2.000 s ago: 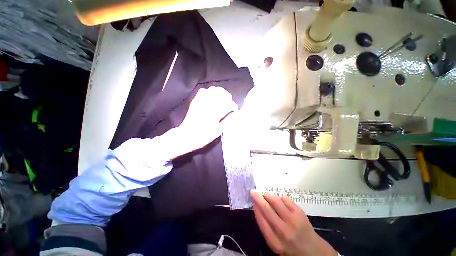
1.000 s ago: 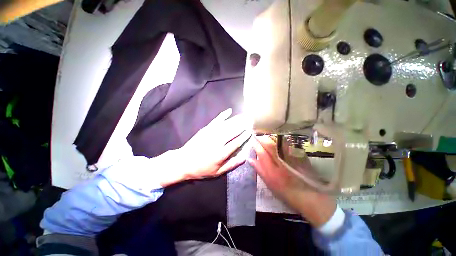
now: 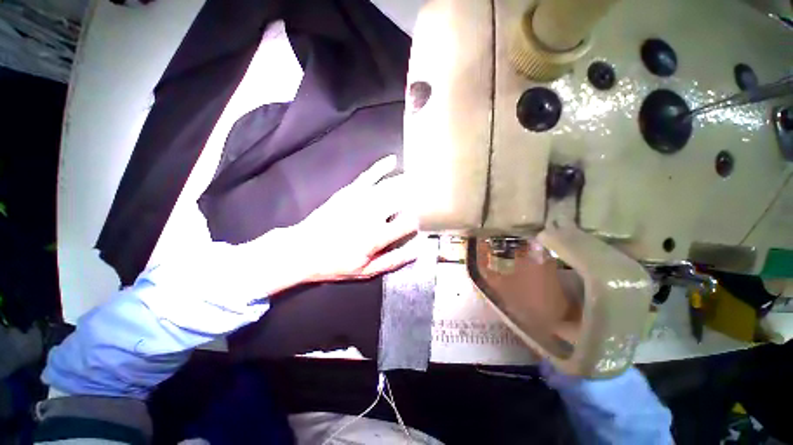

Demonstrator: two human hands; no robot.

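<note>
The dark purple-black garment piece lies on the white table, left of the sewing machine head. A grey strip runs down from under my left hand to the table's front edge. My left hand, washed out by glare, lies palm down across the cloth and the top of the strip, fingers spread towards the needle side. My right hand is blurred behind the cream guard loop; its fingertips are hidden. The needle area is partly covered by the head and loop.
A ruler scale is printed along the table's front edge. A yellow item lies at the right beneath the machine. A thin white cord hangs at my lap. Dark material shows at the far left.
My left hand has come down from higher on the cloth to the strip. My right hand has gone from the strip's lower end to behind the guard loop. The machine appears larger.
</note>
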